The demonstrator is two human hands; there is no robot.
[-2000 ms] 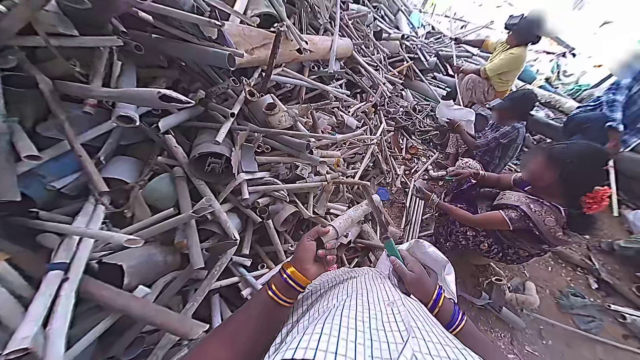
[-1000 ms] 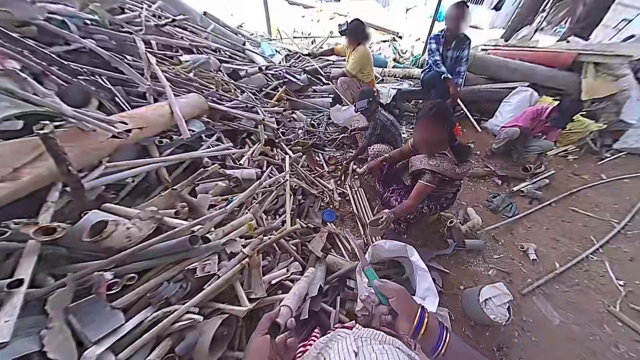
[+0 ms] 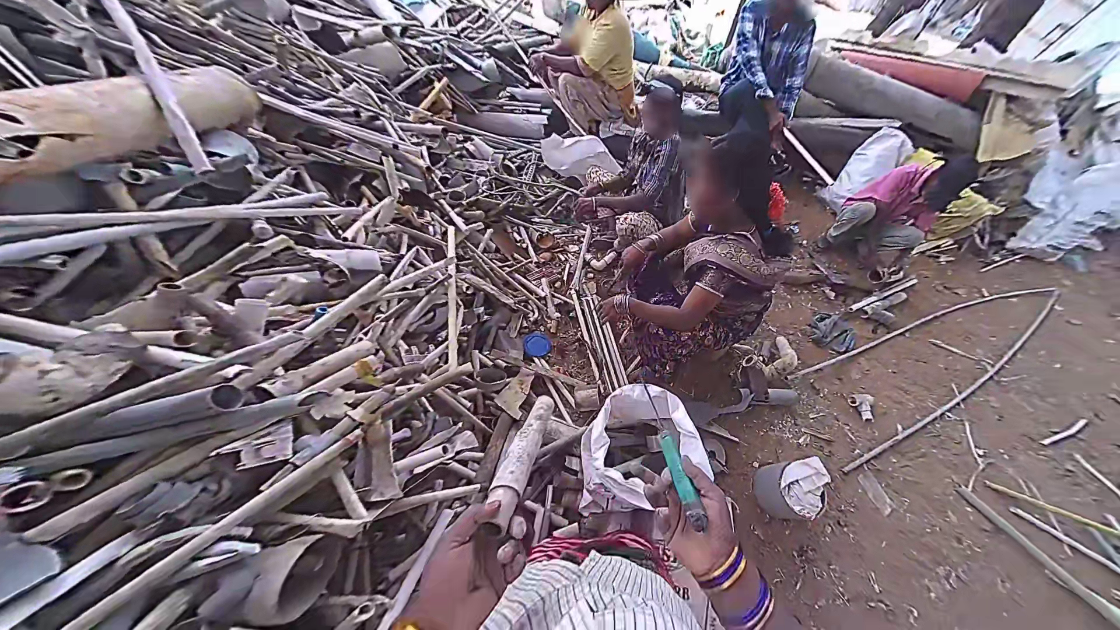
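Observation:
My left hand (image 3: pixel 481 547), low in the view, holds the near end of a short, dirty whitish plastic pipe (image 3: pixel 521 451) that points away from me. In my right hand (image 3: pixel 700 525) is a hand tool with a green handle (image 3: pixel 681 477); a thin dark shaft or blade reaches forward from it, its exact kind unclear. Just beyond the hands a white woven sack (image 3: pixel 598 446) stands with its mouth open, and the tool lies over its right part. A striped cloth covers my lap.
A heap of scrap pipes (image 3: pixel 262 394) fills the left. A person in a patterned garment (image 3: pixel 700 289) squats ahead, with several others behind. At right are a grey bucket (image 3: pixel 770 492) with white cloth, a curved pipe (image 3: pixel 971 394) and a small pipe fitting (image 3: pixel 862 406) on the dirt.
The view has swung right, bringing in more dirt ground. The pipe piece in my left hand and the green-handled tool, close together two seconds ago, are now apart.

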